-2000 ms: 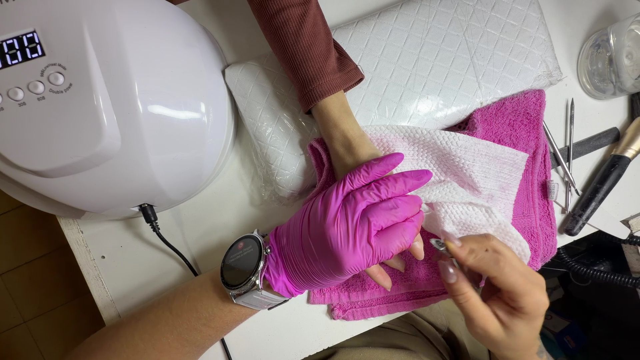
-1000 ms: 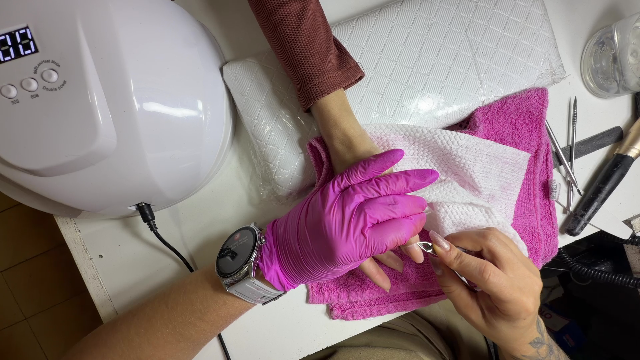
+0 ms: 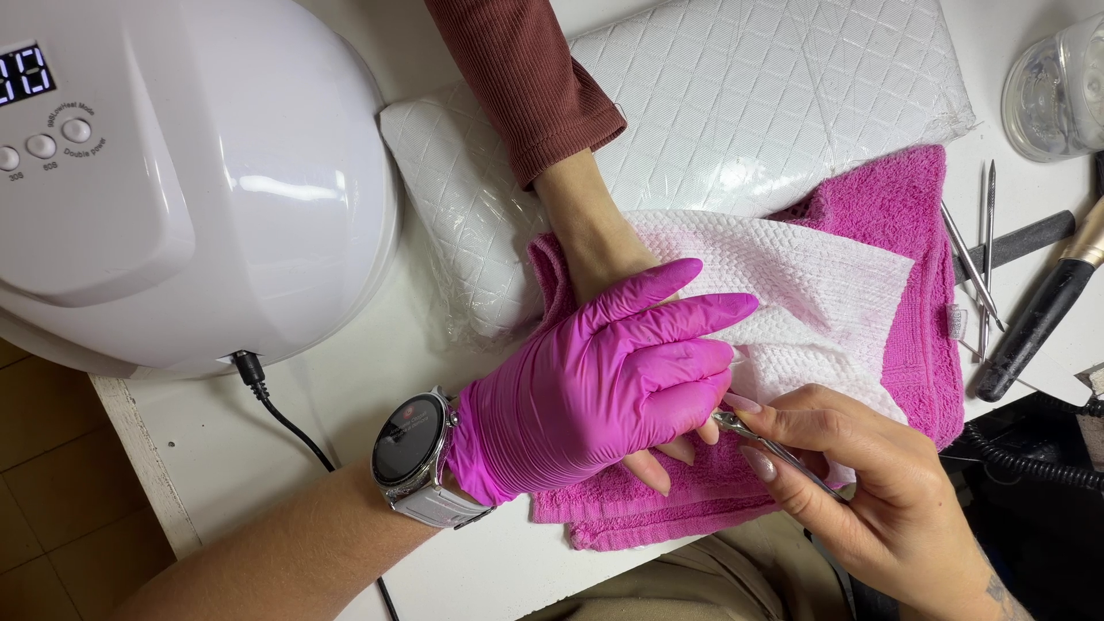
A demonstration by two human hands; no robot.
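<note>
My left hand [image 3: 595, 379], in a pink nitrile glove with a smartwatch [image 3: 414, 440] at the wrist, lies over another person's hand [image 3: 649, 470] and holds its fingers. That person's arm comes from the top in a ribbed maroon sleeve [image 3: 539, 95]. My bare right hand [image 3: 849, 470] grips metal cuticle nippers [image 3: 789, 461], their head close beside the person's fingertips; whether the jaws touch skin is hidden. Under the hands are a white textured paper towel [image 3: 776, 267] and a folded pink terry towel [image 3: 914, 207].
A white nail lamp [image 3: 216, 172] with a black cable [image 3: 293, 424] fills the left. Behind the towels lies a quilted white hand rest [image 3: 742, 95] in plastic. At right are metal tools [image 3: 987, 250], a nail file [image 3: 1026, 240], a black-handled brush [image 3: 1039, 328] and a clear jar [image 3: 1048, 99].
My right hand has moved up and left with the nippers compared with two seconds ago, bringing them nearer the fingertips. My left hand keeps its hold.
</note>
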